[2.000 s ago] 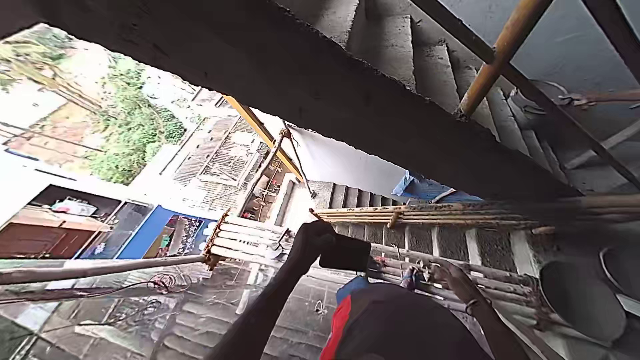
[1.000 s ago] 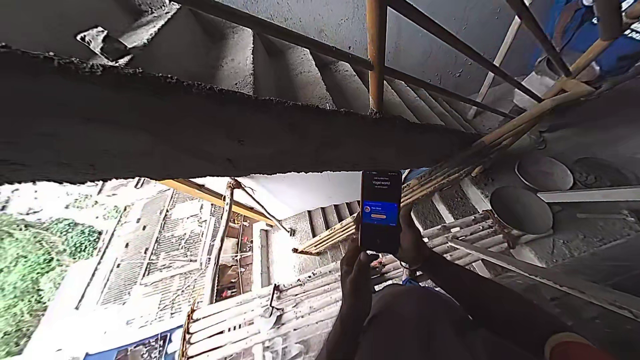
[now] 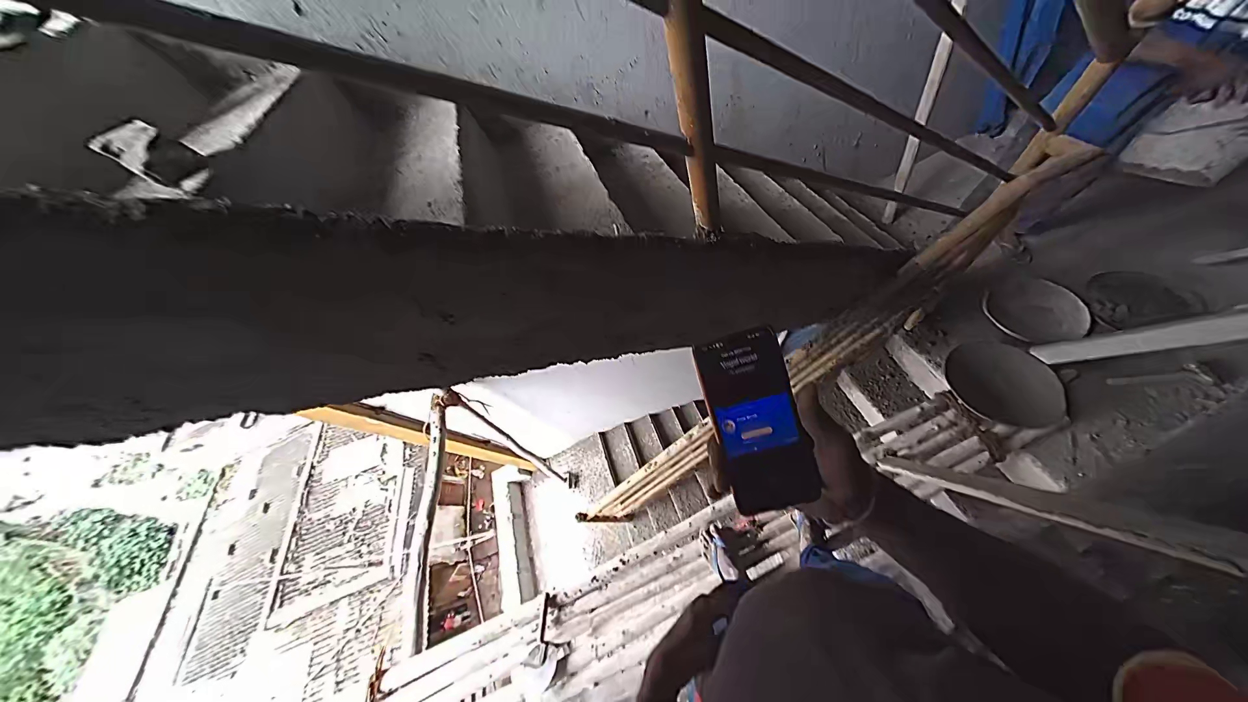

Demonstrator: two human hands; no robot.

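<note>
My right hand [image 3: 840, 463] is shut on a smartphone [image 3: 759, 419], its fingers along the phone's edges. The phone stands upright with its lit screen facing me, showing a blue panel with writing. Lower down, beside my dark-clothed leg [image 3: 829, 634], is my left hand [image 3: 687, 634], apart from the phone; its fingers are too dark to make out. My feet [image 3: 726, 551] are below the phone, on a platform of wooden poles [image 3: 624, 634].
A concrete stair [image 3: 526, 175] with a metal railing [image 3: 692, 117] crosses above. Bundled poles [image 3: 673, 468] slant past the phone. Shallow pans [image 3: 1009, 385] and a plank [image 3: 1150, 336] lie right. Another person's hand [image 3: 1209, 78] shows at upper right. Rooftops [image 3: 322, 536] lie far below at left.
The phone, sideways between both hands two seconds ago, is now upright with its screen lit. My left hand, near the phone one second ago, has moved down away from it. The view has swung.
</note>
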